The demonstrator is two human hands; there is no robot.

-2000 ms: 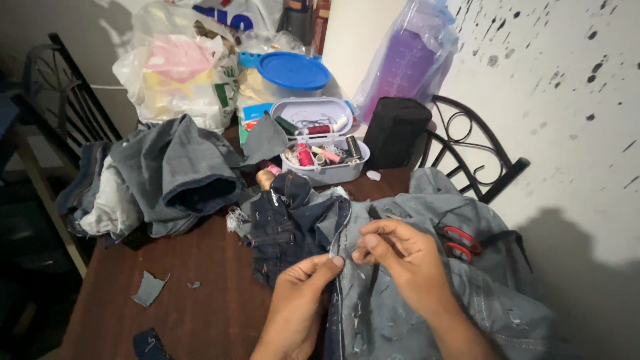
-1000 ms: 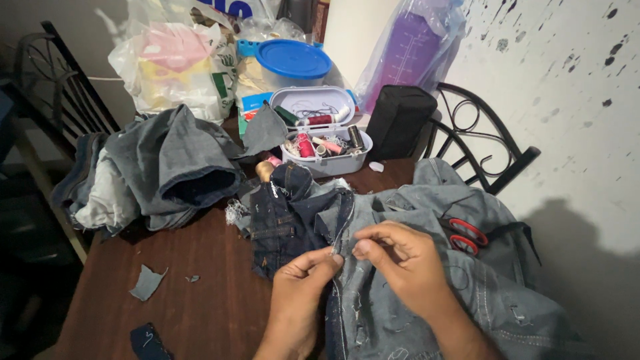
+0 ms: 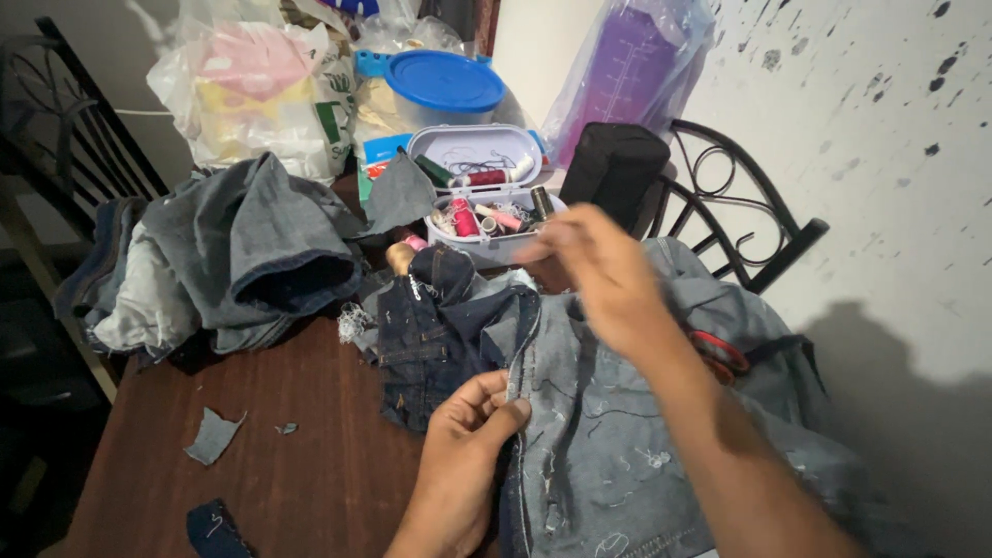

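My left hand (image 3: 473, 442) pinches the stitched seam edge of a grey denim piece (image 3: 620, 434) between thumb and fingers. Above the cloth my right hand (image 3: 593, 271) is raised and blurred, in front of the sewing box; whether it holds a needle or thread I cannot tell. Loose thread bits lie on the denim. Dark blue denim (image 3: 411, 349) lies just left of the seam. Red-handled scissors (image 3: 721, 356) rest on the cloth, right of my right forearm. The open sewing box (image 3: 496, 249) holds several thread spools.
A grey denim bundle (image 3: 294, 209) lies at the left, near denim scraps (image 3: 213, 435) on the brown table (image 3: 325, 442). Behind stand plastic bags (image 3: 256, 101), a blue-lidded container (image 3: 446, 81), a black case (image 3: 616, 167) and a purple bottle (image 3: 620, 77). A metal chair (image 3: 744, 186) stands right.
My right hand has moved up and away from the seam, where it was beside my left hand. My left hand still pinches the denim edge.
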